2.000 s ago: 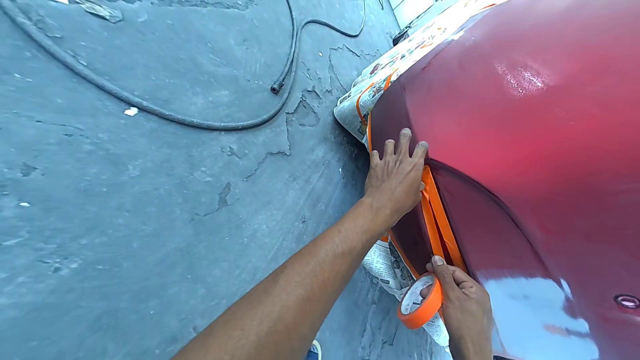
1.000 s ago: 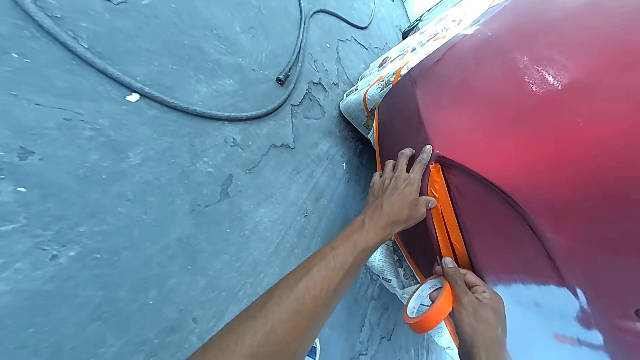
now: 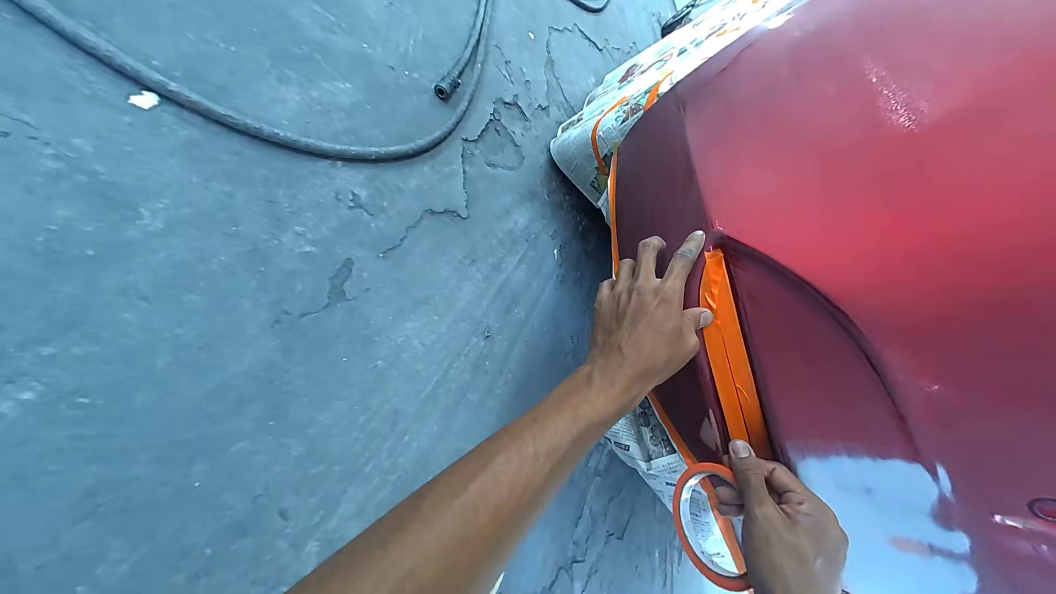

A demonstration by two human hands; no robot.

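My left hand [image 3: 648,318] lies spread on a dark red car body panel [image 3: 652,181], its thumb on the upper part of an orange masking tape strip [image 3: 730,363]. The strip covers a long narrow section of the panel. At its lower end my right hand [image 3: 784,516] pinches a roll of orange masking tape [image 3: 686,528] between thumb and fingers. The roll hangs to the left of that hand, tilted so its open ring shows. More orange tape edges the panel, holding newspaper [image 3: 643,433] along its border.
A black hose [image 3: 322,148] curves over the worn grey floor [image 3: 289,371], its open end [image 3: 445,87] near the top centre. Newspaper [image 3: 586,157] wraps the panel's upper left edge. A small white scrap [image 3: 144,100] lies by the hose. The glossy red bodywork [image 3: 949,206] fills the right.
The tape at the strip, with a gap between its bands two seconds ago, now lies closer together along the section. The roll has turned, showing more of its open ring. My left thumb has come onto the tape.
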